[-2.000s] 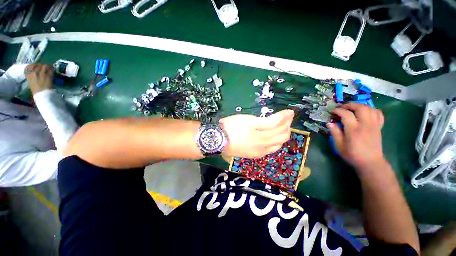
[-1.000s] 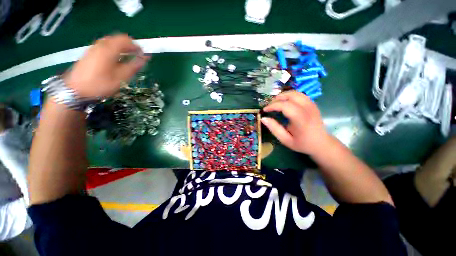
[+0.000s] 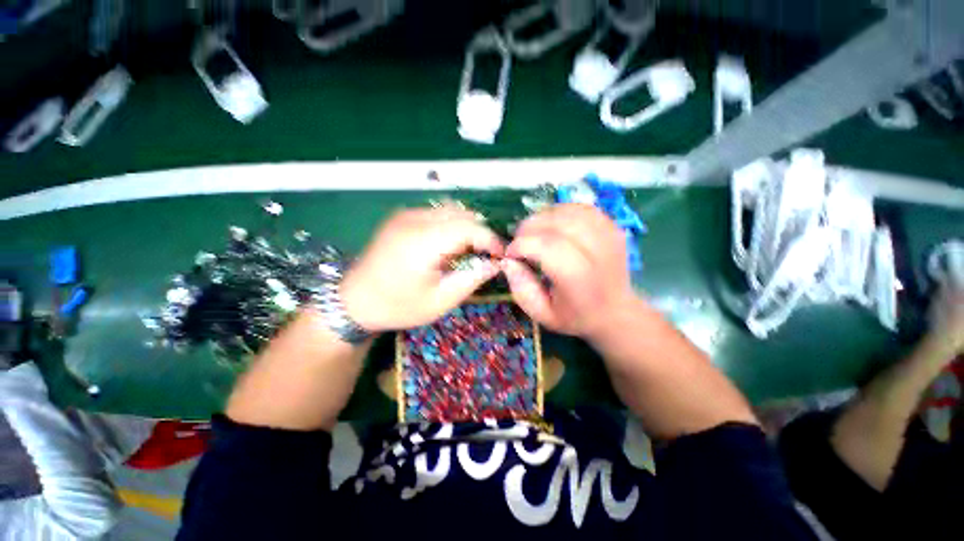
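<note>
My left hand (image 3: pixel 423 264) and my right hand (image 3: pixel 571 266) meet above the back edge of the parts box. Their fingertips pinch something tiny between them, with a bit of red showing; it looks like battery lead wires (image 3: pixel 501 258). The parts box (image 3: pixel 540 370) is packed with grey-blue cell ends and tangled red wires. A pile of wired circuit board assemblies (image 3: pixel 227 301) lies to the left of my left hand. Blue cells (image 3: pixel 624 211) lie behind my right hand, partly hidden by it.
White plastic housings (image 3: pixel 809 243) are heaped at the right, and more (image 3: pixel 482 111) lie on the conveyor beyond the pale rail (image 3: pixel 317 174). A grey upright (image 3: pixel 803 90) crosses the upper right. Other workers' arms show at the left (image 3: pixel 48 454) and right (image 3: pixel 898 402) edges.
My left hand has come from the board pile at the left to the middle. My right hand has moved from the box's right edge to meet it. The view has also shifted.
</note>
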